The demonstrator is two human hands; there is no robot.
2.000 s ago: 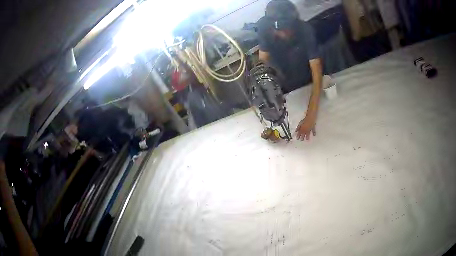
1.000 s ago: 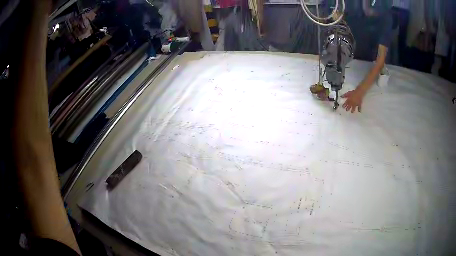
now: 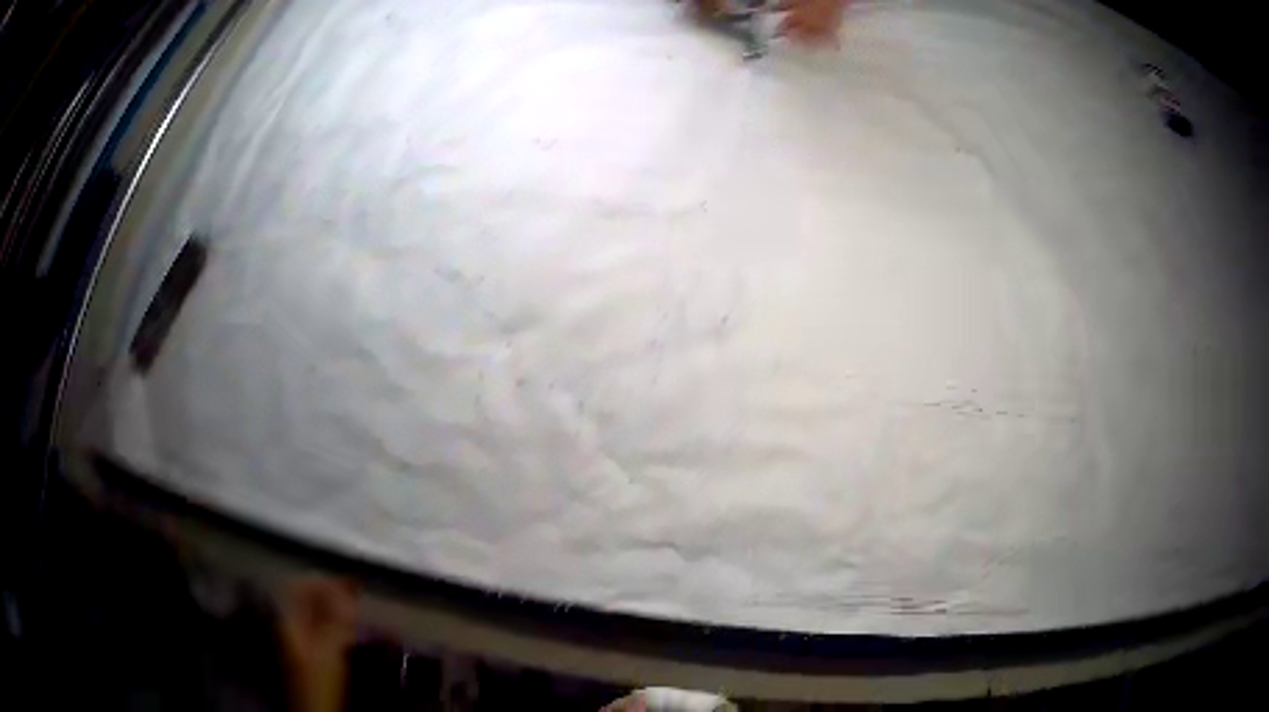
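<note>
A large white marker paper (image 3: 835, 320) with faint thin printed lines and shallow wrinkles covers the cutting table. A dark oblong block (image 3: 171, 303) lies on it near the left edge. My left hand (image 3: 323, 619) is small and blurred below the table's near edge at the lower left; its fingers cannot be made out. A white rounded thing (image 3: 682, 700) is cut off by the bottom edge, with a small pinkish patch beside it. That patch may be part of my right hand, but I cannot tell.
Another person's blurred hand (image 3: 814, 20) is at the table's far side, by the cut-off foot of the cutting machine (image 3: 753, 34). A small dark and white object (image 3: 1169, 109) lies at the far right. A metal rail (image 3: 118, 209) runs along the left side.
The view has tilted down towards the near table edge, so most of the machine and the other person have left the picture. The forearm at the left is gone from there.
</note>
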